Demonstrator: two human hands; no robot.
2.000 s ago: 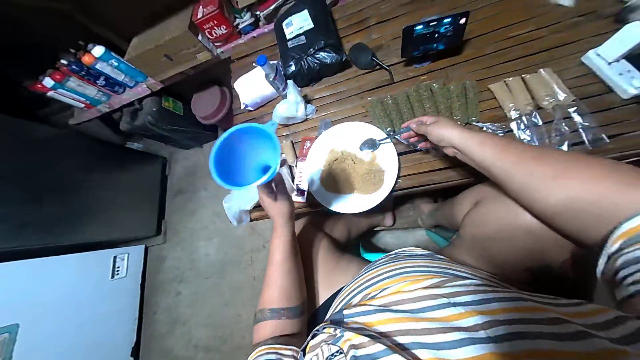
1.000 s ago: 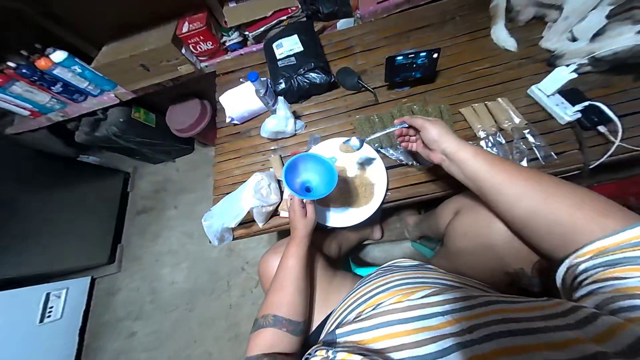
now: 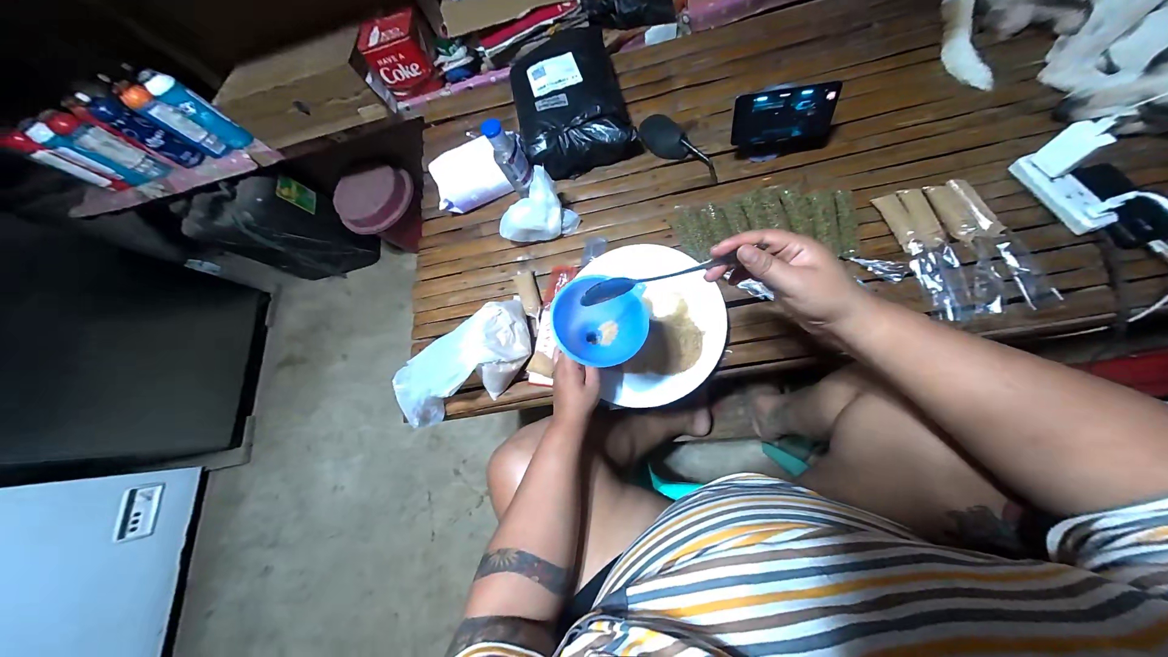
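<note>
My left hand (image 3: 577,383) holds a blue plastic funnel (image 3: 584,315) from below, over the left part of a white plate (image 3: 639,394). Some tan powder lies inside the funnel beside its hole. In my right hand (image 3: 789,274) is the handle of a metal spoon (image 3: 610,290), its bowl over the funnel's mouth. Brown powder (image 3: 680,342) is heaped on the plate, partly hidden by the funnel. Packets of green dried herb (image 3: 766,214) lie behind my right hand, and several clear packets of tan powder (image 3: 940,214) are to their right.
Left of the plate are a white plastic bag (image 3: 465,356) and a small filled packet (image 3: 526,290). Farther back stand a bottle with a blue cap (image 3: 506,155), a black plastic parcel (image 3: 570,105), a mirror (image 3: 663,137) and a phone (image 3: 785,119). A power strip (image 3: 1063,192) is at the right.
The funnel in my left hand has moved from beside the plate to over it. The spoon has gone from the plate to above the funnel, and tan powder now shows inside the funnel.
</note>
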